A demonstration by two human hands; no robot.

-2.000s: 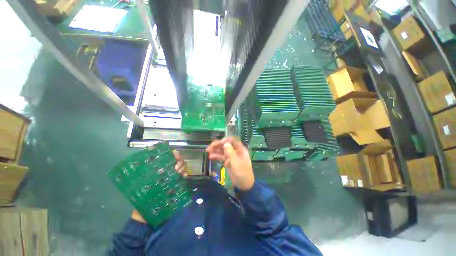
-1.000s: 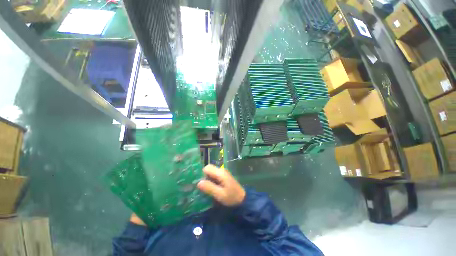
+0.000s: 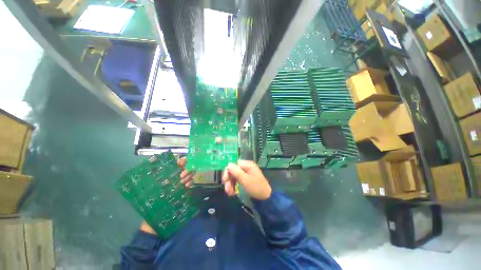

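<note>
A green PCB panel lies between the dark ribbed walls of the magazine rack, its near end sticking out toward me. My right hand pinches its near right corner between thumb and fingers. My left hand holds a slightly fanned stack of PCB panels at the lower left, in front of my body. Its fingertips show at the stack's right edge, close to the protruding panel's near left corner; whether they touch it I cannot tell. The stack hides most of this hand.
Silver frame posts slant past both sides of the rack. Board piles stand right of it. Cardboard boxes and a shelf are farther right. A blue bin-like object is at the left, more boxes at the far left.
A second ago my right hand held a blurred panel over the stack. Now it is farther forward at the rack, on a panel that sticks out nearer to me. The stack stays in my left hand.
</note>
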